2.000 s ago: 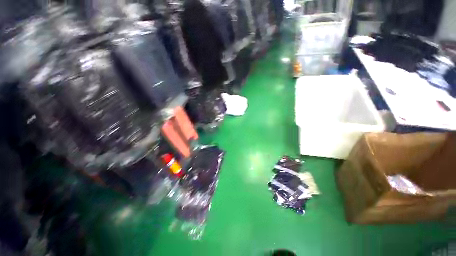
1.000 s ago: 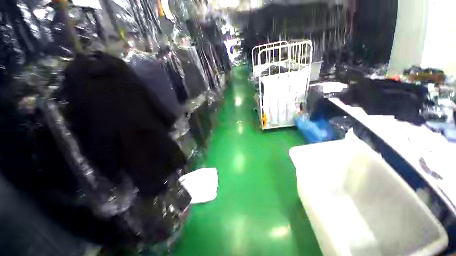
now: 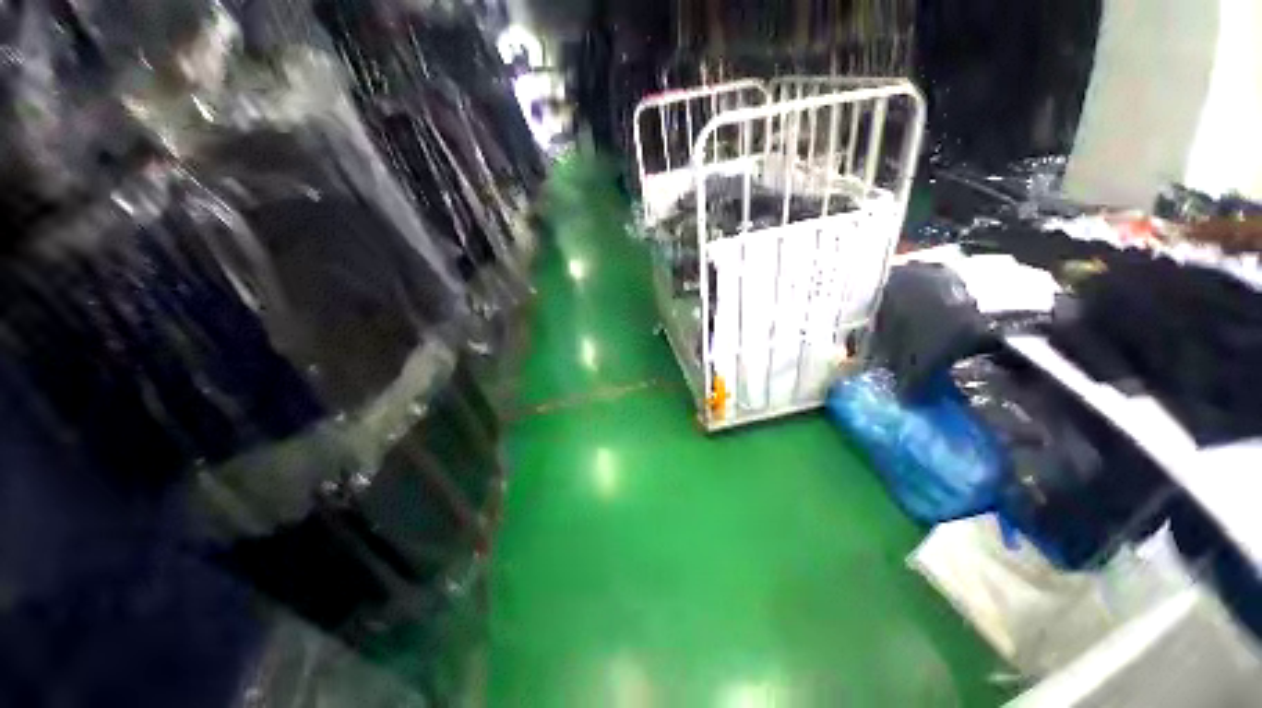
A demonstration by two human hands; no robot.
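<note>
Neither of my hands is in the picture. Nearest in front of me is the glossy green floor [image 3: 623, 553] of an aisle. Along the left, dark garments in clear film [image 3: 332, 249] hang close together, partly blurred. Ahead, slightly right of centre, stands a white wire cage trolley [image 3: 796, 297] with white panels and dark wrapped items inside. A filled blue plastic bag [image 3: 916, 450] lies on the floor to the right of the trolley, beside dark bagged bundles [image 3: 1059, 463].
A white bin's rim [image 3: 1107, 671] shows at the bottom right. A long white-topped table [image 3: 1114, 401] with dark clothes [image 3: 1176, 325] on it runs along the right. More dark clothing hangs behind the trolley. The aisle runs on past the trolley's left side.
The view has moved forward along the aisle. The trolley and blue bag look nearer, and the white bin has slid mostly out at the bottom right. The white item on the floor is gone from view.
</note>
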